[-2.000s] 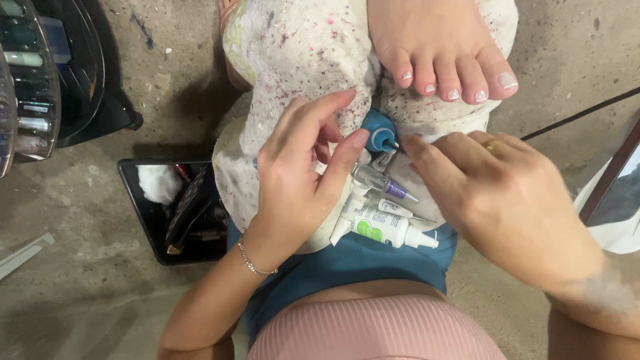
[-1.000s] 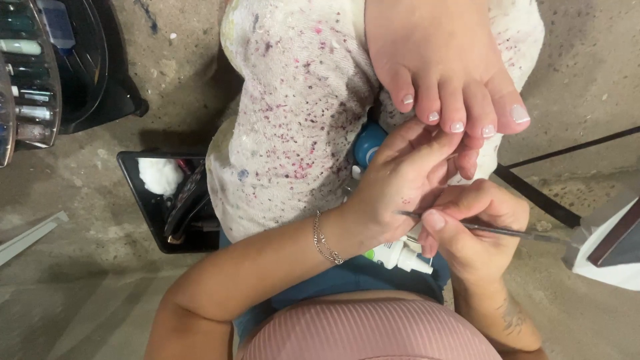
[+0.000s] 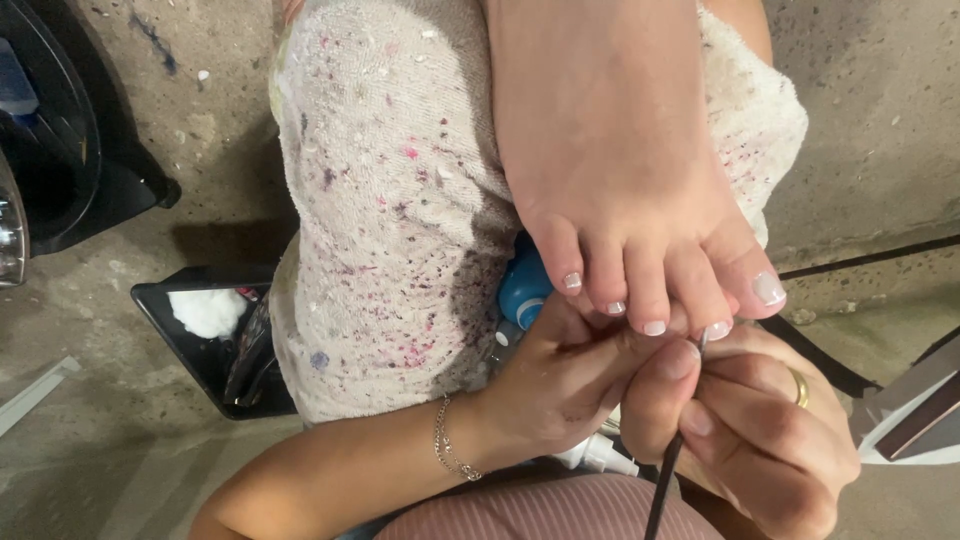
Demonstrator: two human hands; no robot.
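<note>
Another person's bare foot (image 3: 607,135) rests over my lap, its toenails painted with pale tips. My left hand (image 3: 566,375), wearing a chain bracelet, reaches under the toes and touches them; its fingertips are partly hidden. In my right hand (image 3: 757,420), with a gold ring, is a thin dark-handled tool (image 3: 664,480), whose tip meets the nail of the toe beside the big toe. A speckled white towel (image 3: 390,195) covers my legs. A blue bottle (image 3: 525,281) lies behind my left hand, and a white tube (image 3: 596,454) shows below it.
On the floor at the left, a black tray (image 3: 184,349) holds white cotton (image 3: 208,312) and dark items. A round black holder (image 3: 90,150) with bottles stands at the upper left. A white-edged object (image 3: 915,420) is at the right edge.
Two seconds ago my hands were apart above the tubes. Now both are at the toes, and the thin tool's tip has moved from near my left hand to a toenail. The view has moved closer.
</note>
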